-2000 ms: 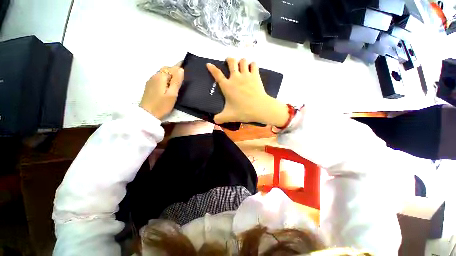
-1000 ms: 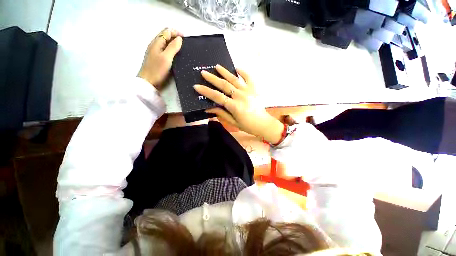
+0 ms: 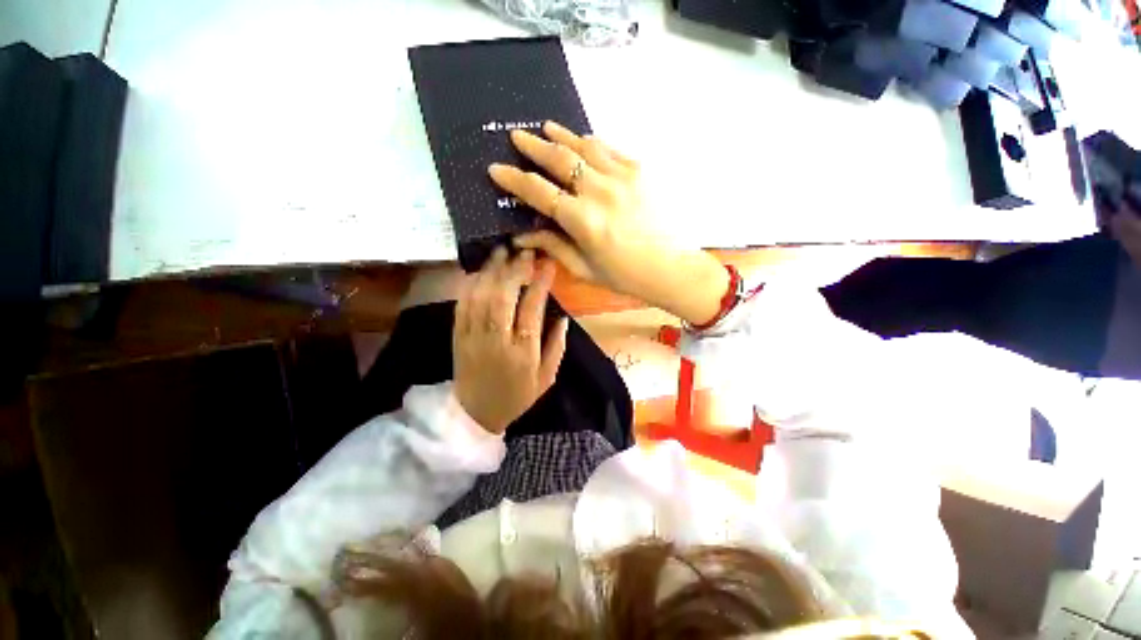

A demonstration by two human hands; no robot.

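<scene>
A black box (image 3: pixel 469 106) with a fine dotted pattern and white lettering lies on the white table at its front edge, in front of me. My right hand (image 3: pixel 594 219) lies on its right side, fingers spread over the lettered face and thumb at the near end. My left hand (image 3: pixel 503 338) is at the near end of the box, below the table edge, with its fingertips touching that end. Its fingers are close together. The underside of the box is hidden.
Black boxes (image 3: pixel 85 169) stand at the left table edge. A clear plastic bag (image 3: pixel 582 18) lies at the back. More black boxes (image 3: pixel 855 63) are piled at the back right, with an upright one (image 3: pixel 997 150) nearer. Another person's hand (image 3: pixel 1126 228) shows at the right edge.
The box has turned lengthwise and now lies farther forward on the table. My left hand has moved from its left side to its near end. My right hand stays on its face.
</scene>
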